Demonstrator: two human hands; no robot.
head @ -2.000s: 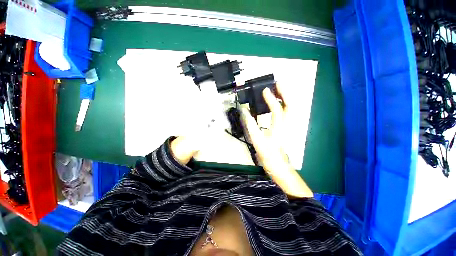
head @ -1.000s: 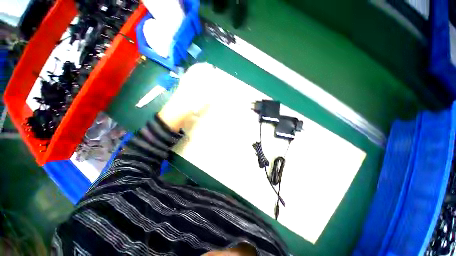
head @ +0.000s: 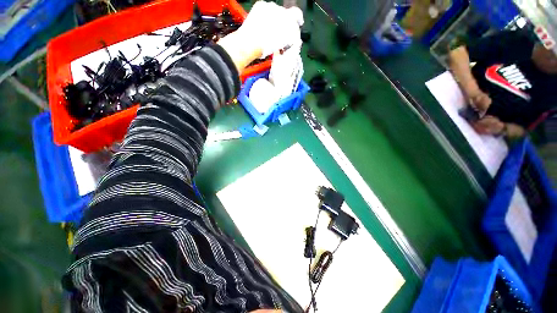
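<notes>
Two black power adapters, one [head: 330,200] and the other [head: 343,225], lie touching on the white work sheet [head: 269,202]. Their bundled cords, one [head: 310,242] and the other [head: 322,266], lie below them and cross near the bottom edge. My left hand [head: 267,32], white and overexposed, is stretched out at the top, over the near corner of the red parts bin [head: 98,131] and the small blue bin [head: 278,113]. Its fingers blur into white, so I cannot tell whether it holds anything. My right hand is out of the picture.
The red bin holds a tangle of black adapters and cords. A blue-handled scraper [head: 229,134] lies beside the small blue bin. A metal rail [head: 360,183] borders the green conveyor belt [head: 385,147], with blurred black items on it. Another person works opposite. Blue bins stand lower right.
The view has swung left. My left hand has moved from the sheet's upper left corner up to the bins. The two adapters, handled two seconds ago, still lie on the sheet as one second ago.
</notes>
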